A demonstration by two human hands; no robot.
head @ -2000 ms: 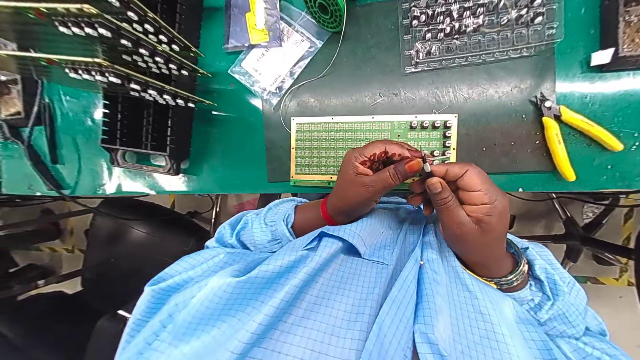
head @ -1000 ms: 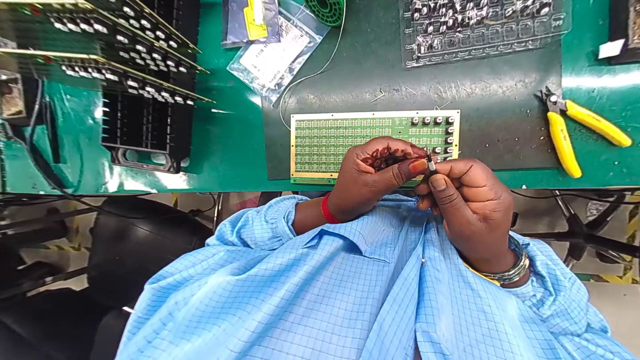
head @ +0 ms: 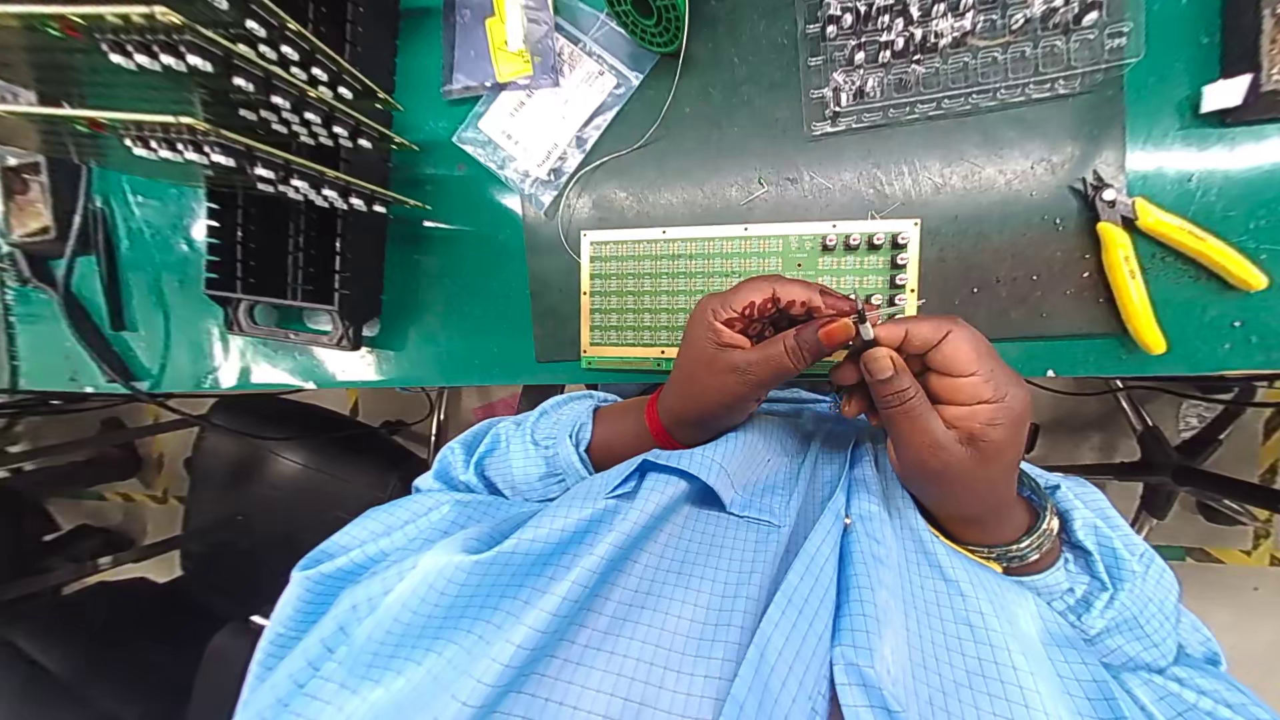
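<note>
Over the near edge of a green printed circuit board (head: 690, 290), both my hands meet at a small dark electronic component with thin wire leads (head: 866, 330). Thumb and fingertips of my left hand (head: 755, 345) pinch its one side; its palm is partly turned up and bears dark red markings. My right hand (head: 940, 410) grips the lower, whitish end between thumb and index finger. Several black round components with pale tops (head: 878, 241) stand at the board's right end. The exact part of the component each fingertip touches is partly hidden.
Yellow-handled side cutters (head: 1130, 250) lie open at right. A clear plastic tray of components (head: 970, 60) is at the back. Plastic bags (head: 545, 110) and a green spool (head: 650, 20) lie back left. A black rack (head: 290, 270) and upright circuit boards (head: 250, 110) stand at left. Wire clippings dot the dark mat (head: 700, 180).
Both hands stay close together at nearly the same spot, with small finger movements at the component. Nothing on the bench has plainly moved.
</note>
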